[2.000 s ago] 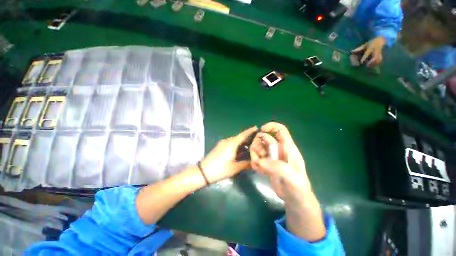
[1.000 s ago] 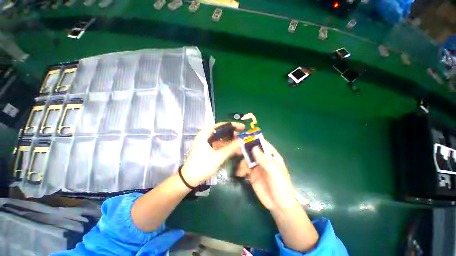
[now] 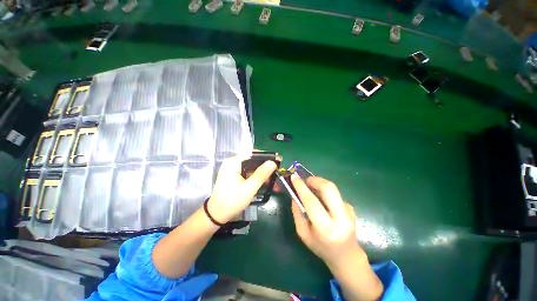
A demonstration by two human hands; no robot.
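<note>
My left hand (image 3: 238, 185) holds a black phone housing (image 3: 262, 167) near the right edge of the covered tray, its thumb on top. My right hand (image 3: 324, 217) holds a thin LCD module (image 3: 292, 193) with a white edge, tilted on its side. A small yellow flex end (image 3: 287, 172) shows between the two parts; whether it touches the housing is unclear. The fingers hide much of the module. A small dark part with a pale round centre (image 3: 281, 137) lies on the green bench just beyond my hands.
A translucent sheet (image 3: 159, 141) covers most of a tray, with framed parts (image 3: 82, 147) in its left pockets. Housings with screens (image 3: 369, 86) lie farther off. A black box (image 3: 503, 182) stands at right. Small grey clips (image 3: 265, 16) line the far side. Greyish sheets (image 3: 41, 267) lie lower left.
The module in my right hand has turned from showing its screen to nearly edge-on. The housing in my left hand now shows more clearly. The view has shifted, and the other person's hand has left it.
</note>
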